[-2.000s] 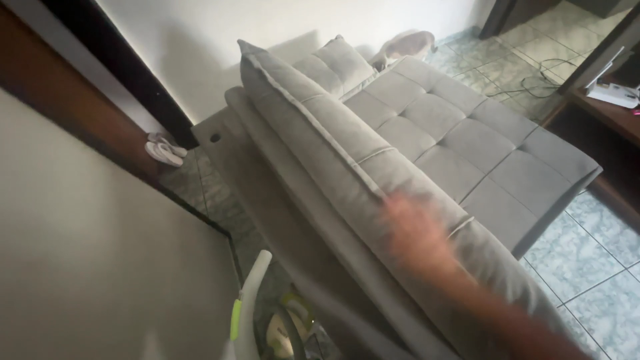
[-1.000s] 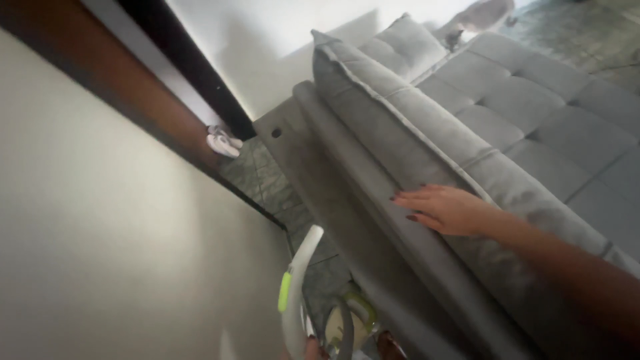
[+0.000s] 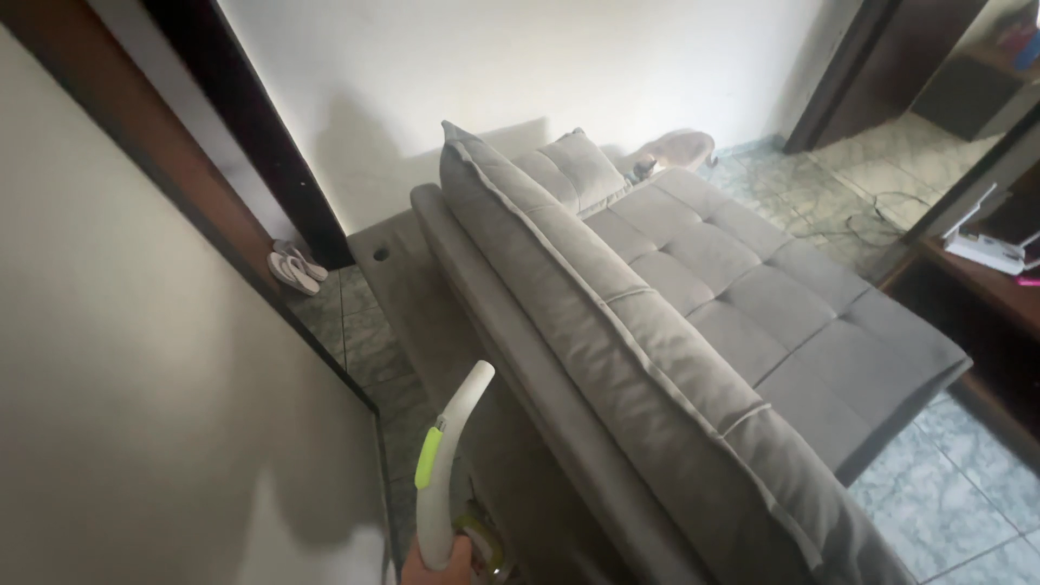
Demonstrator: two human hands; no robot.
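Note:
At the bottom of the head view my left hand is closed around the lower part of a curved white handle with a lime-green piece on its side. The handle stands beside the back of a grey tufted sofa bed. Below it, partly hidden by my hand, is a blurred green and pale object, too unclear to name. A long grey back cushion leans along the sofa's backrest, and a smaller grey cushion lies at the wall end. My right hand is out of view.
A cat is by the white wall at the sofa's far end. Pale flip-flops lie on the tiles near the dark door frame. At the right, a white router sits on a wooden shelf, with cables on the floor beyond the sofa.
My right hand, on the long back cushion two seconds ago and then at the backrest's edge, has left the view. The camera has turned between frames.

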